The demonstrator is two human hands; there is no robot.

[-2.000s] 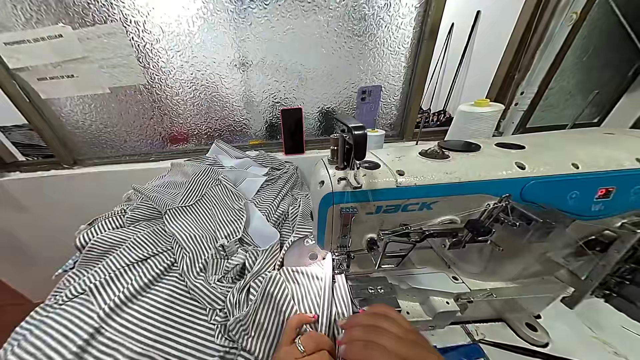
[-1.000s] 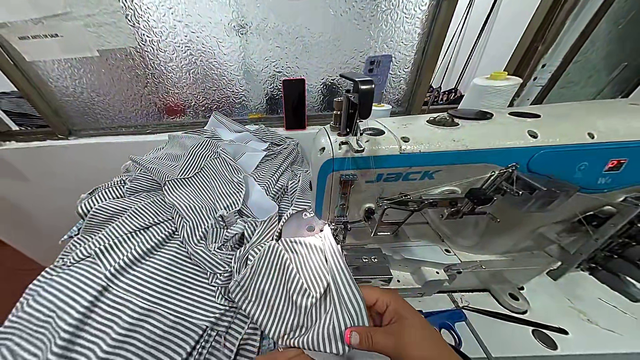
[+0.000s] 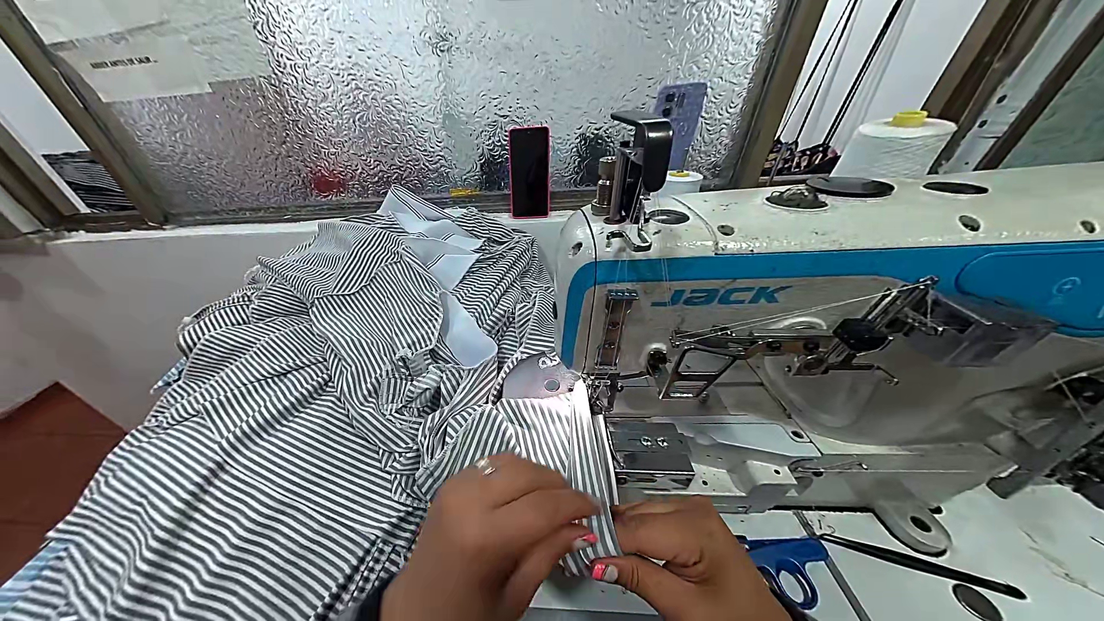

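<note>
Striped grey-and-white fabric lies in a large heap left of a Jack sewing machine, with one narrow folded strip running up to the lit needle area. My left hand, with a ring on one finger, pinches the strip near its lower end. Opposite it, my right hand grips the right edge of the same strip between thumb and fingers. A shiny metal plate sits beside the needle, at the top of the strip.
Blue-handled scissors and a black slender tool lie right of my right hand. A phone stands on the window ledge. A white thread cone rises behind the machine; light-blue pieces show in the heap.
My left hand has come up from the bottom edge onto the strip. The fabric held out toward the lower right a second ago is now gathered into a narrow fold between both hands.
</note>
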